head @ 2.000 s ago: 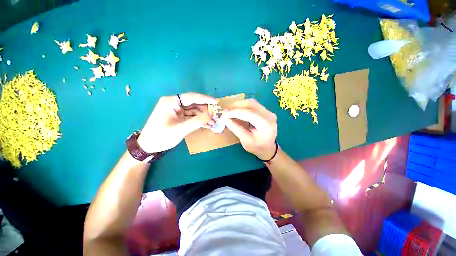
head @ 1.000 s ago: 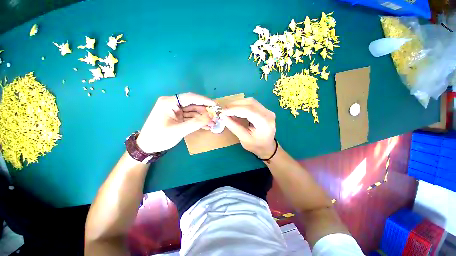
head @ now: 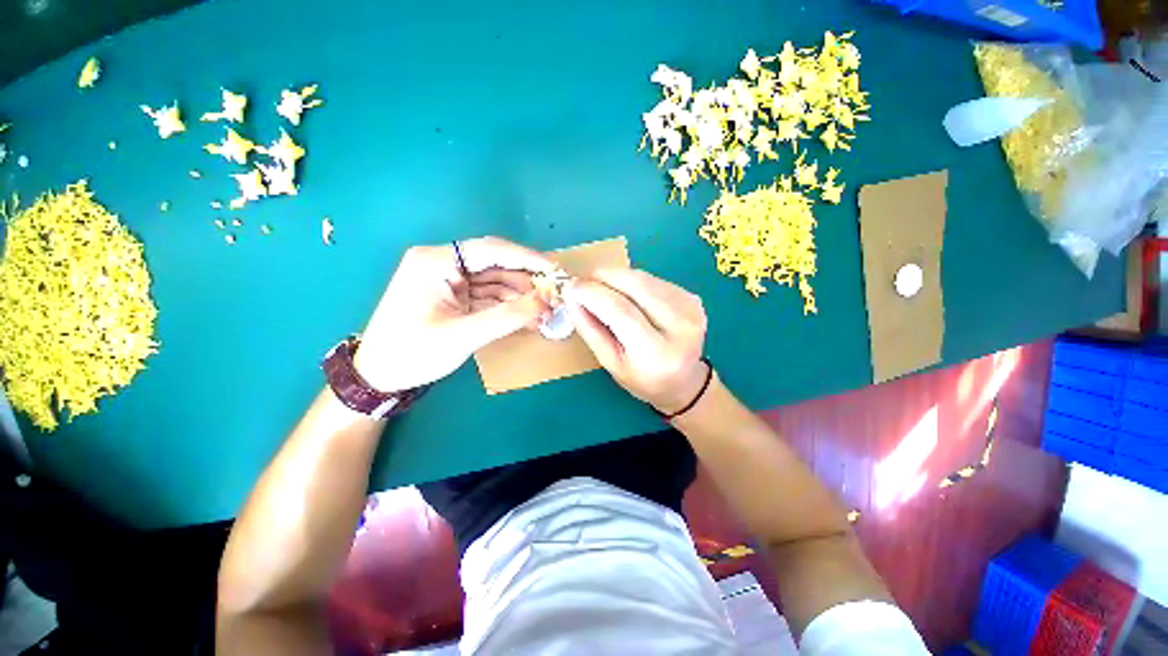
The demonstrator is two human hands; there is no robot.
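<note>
My left hand (head: 451,311) holds a small yellow-white body part (head: 548,282) in its fingertips above the brown cardboard piece (head: 523,364). My right hand (head: 643,331) meets it from the right, thumb and finger pinched at the part. Whether a tiny add-on part is between the right fingertips is too small to tell. A white glue dab (head: 557,323) shows on the cardboard just below the fingertips. Loose body parts (head: 756,109) lie spread at the upper right, above a compact heap of small yellow add-on parts (head: 761,236).
A large yellow heap (head: 77,301) lies at left, a few pointed parts (head: 261,160) at upper left. At right are a second cardboard strip (head: 902,338) with a white round, a whitish bottle (head: 986,121), a plastic bag (head: 1112,160) and a blue bin (head: 1012,16).
The right fingers have curled slightly and shifted a little at the part, uncovering more cardboard above them. The left hand has stayed almost in place.
</note>
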